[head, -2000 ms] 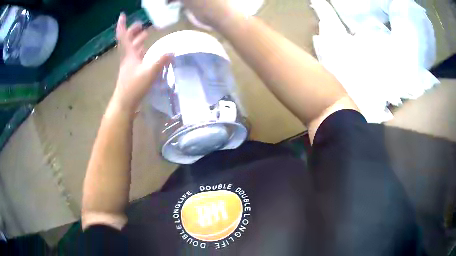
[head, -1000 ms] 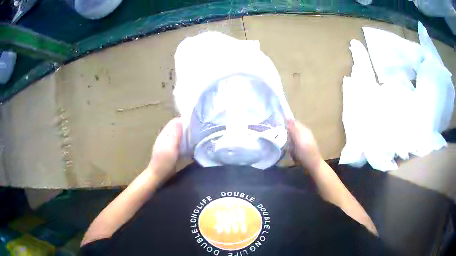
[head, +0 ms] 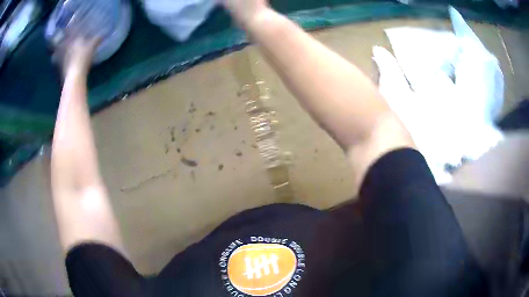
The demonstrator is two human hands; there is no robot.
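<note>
My left hand is at the upper left, blurred, against a clear-and-white plastic unit on the belt; whether its fingers grip the unit is unclear. My right hand is at the top edge, partly cut off, beside a white bagged unit on the belt. The fingers of my right hand are hidden, so its hold cannot be told. A loose heap of white bags lies at the right of the bench.
The dark green conveyor belt with its raised edge runs across the top. Brown cardboard with stains and wrinkled clear tape covers the bench. Another clear unit is cut off at the upper left. A green bar shows at the left.
The unit partly in its white bag has left the bench in front of me; a bagged unit is now on the belt. Both hands have reached forward, the left to another unit.
</note>
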